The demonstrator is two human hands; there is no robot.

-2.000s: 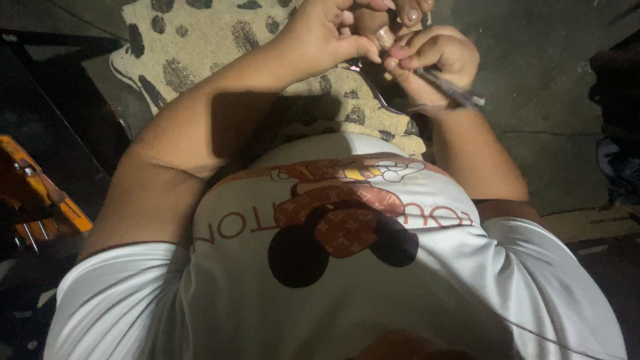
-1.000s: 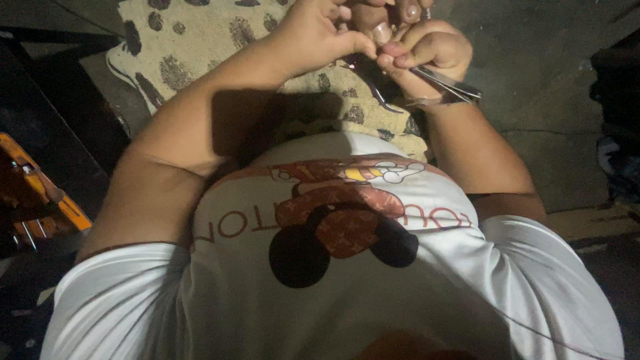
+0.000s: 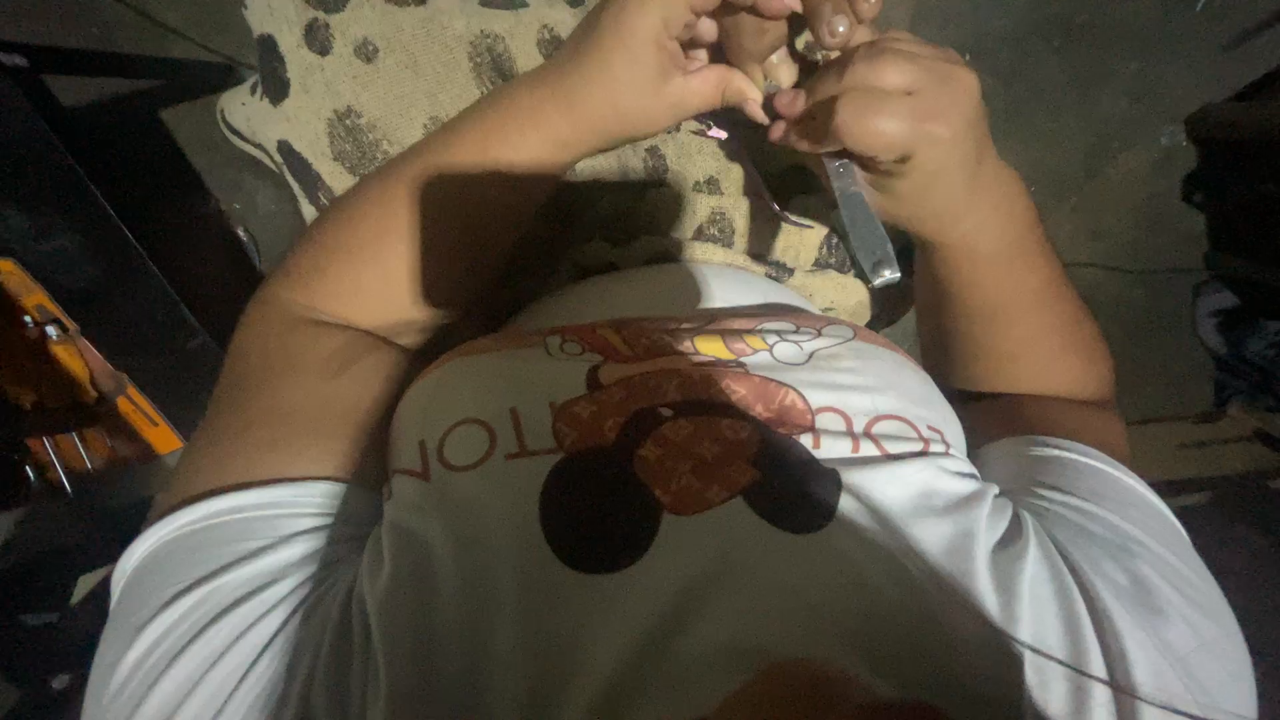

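My left hand [image 3: 690, 80] reaches in from the left at the top edge, its thumb and fingers around a digit [image 3: 755, 45] of another person, apparently a toe. More of that person's digits [image 3: 835, 25], with glossy nails, show beside it. My right hand [image 3: 890, 100] is on the right side of them, fingers curled, thumb and fingertip close to my left thumb. From under its palm sticks a flat metal tool handle [image 3: 862, 220], slanting down to the right; the tool's working end is hidden. A spotted beige cloth [image 3: 450, 75] lies beneath the hands.
A small pink item [image 3: 715, 131] and a thin curved dark object [image 3: 785, 205] lie on the cloth. An orange item with metal prongs [image 3: 90, 370] stands at the left, near dark furniture [image 3: 90, 180]. Dark items [image 3: 1240, 220] are at the right edge.
The metal tool has swung in my right hand: its handle pointed out to the right across the wrist and now points more downward. My left hand has stayed at the digit.
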